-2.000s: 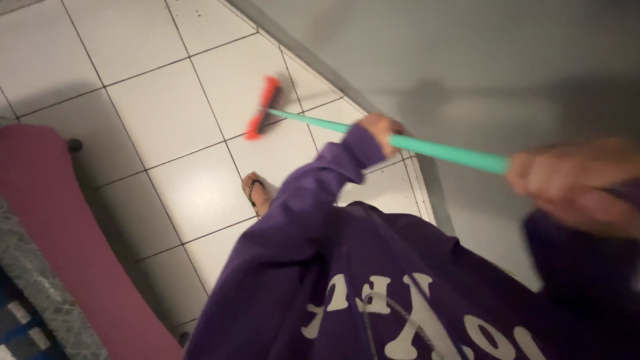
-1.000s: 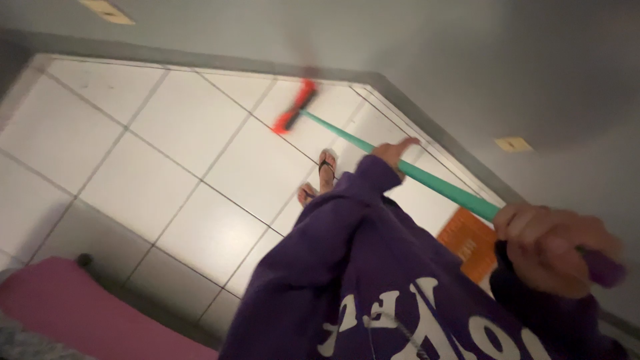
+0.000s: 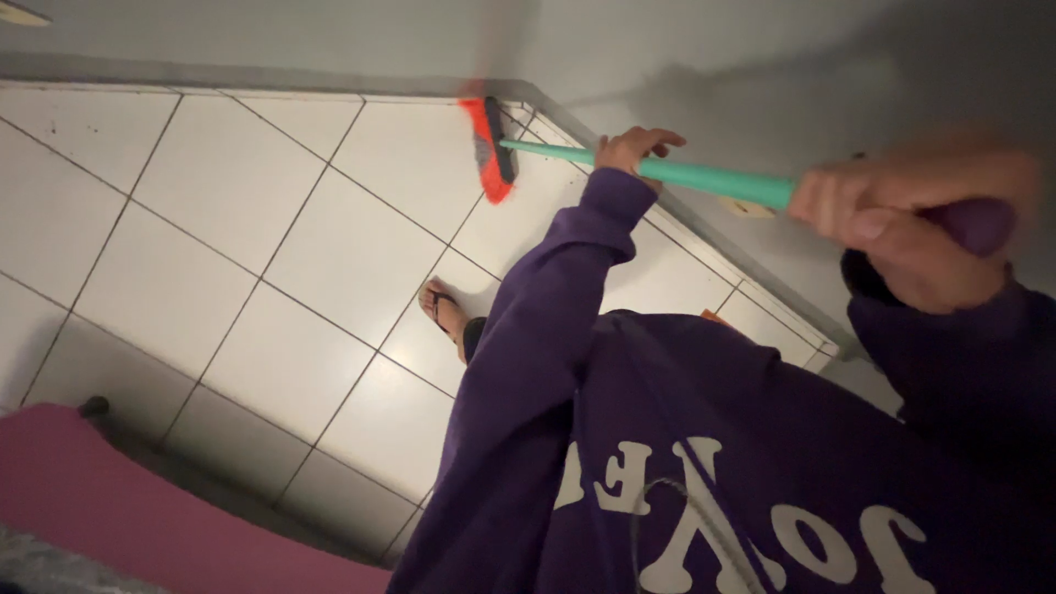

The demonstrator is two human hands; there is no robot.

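A broom with a turquoise handle point(image 3: 718, 180) reaches leftward across the view. Its head point(image 3: 493, 148), with red and dark bristles, is at the tiled floor by the corner of the walls. My left hand point(image 3: 634, 155) is around the lower part of the handle, some fingers stretched out. My right hand point(image 3: 916, 219), partly blurred, grips the upper end, where a dark purple tip shows beside the palm.
Grey walls point(image 3: 330, 37) with a low white skirting meet behind the broom head. At the lower left stands pink furniture point(image 3: 165, 511) with a dark foot. My sandalled foot point(image 3: 441, 305) is on the white tiles. A small orange edge point(image 3: 714, 316) shows beside my purple hoodie. Dark specks lie at the upper left.
The broom head has moved to the wall corner, with both hands still on the handle. The orange thing, plainer one second ago, is now mostly hidden behind my hoodie. The view has shifted.
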